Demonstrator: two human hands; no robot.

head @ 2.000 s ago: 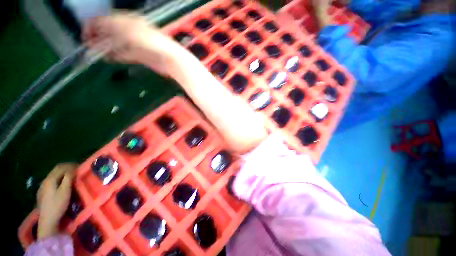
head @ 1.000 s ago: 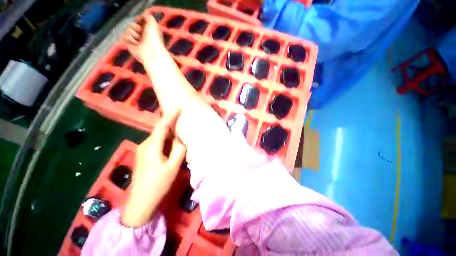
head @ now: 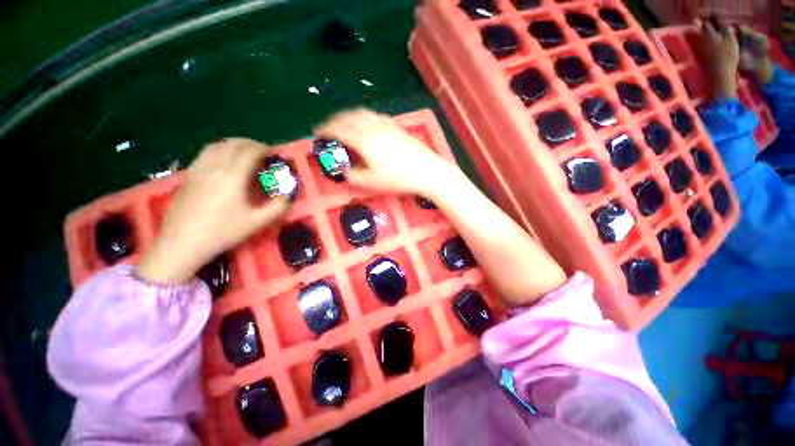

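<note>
My left hand (head: 214, 200) holds a watch body (head: 277, 180) with a lit green-and-white screen, over the far row of the coral foam tray (head: 283, 370). My right hand (head: 377, 150) holds a second watch body (head: 332, 158), also lit green and white, just to the right of the first. The two do not touch. Fingertips are partly hidden behind the watches. Dark watch bodies sit in many of the tray's pockets, such as one (head: 331, 376) near the front edge.
A thick coral tray stack (head: 471, 113) full of watch bodies stands at the right. A blue-sleeved person's hands (head: 719, 57) are at another tray at the top right. Small white scraps (head: 123, 146) lie on the dark green surface beyond the tray. A red frame (head: 750, 366) is at the lower right.
My right hand has come back from over the tray stack to the near tray. Both hands are now side by side, each with a lit watch. The view has turned, placing the stack further right.
</note>
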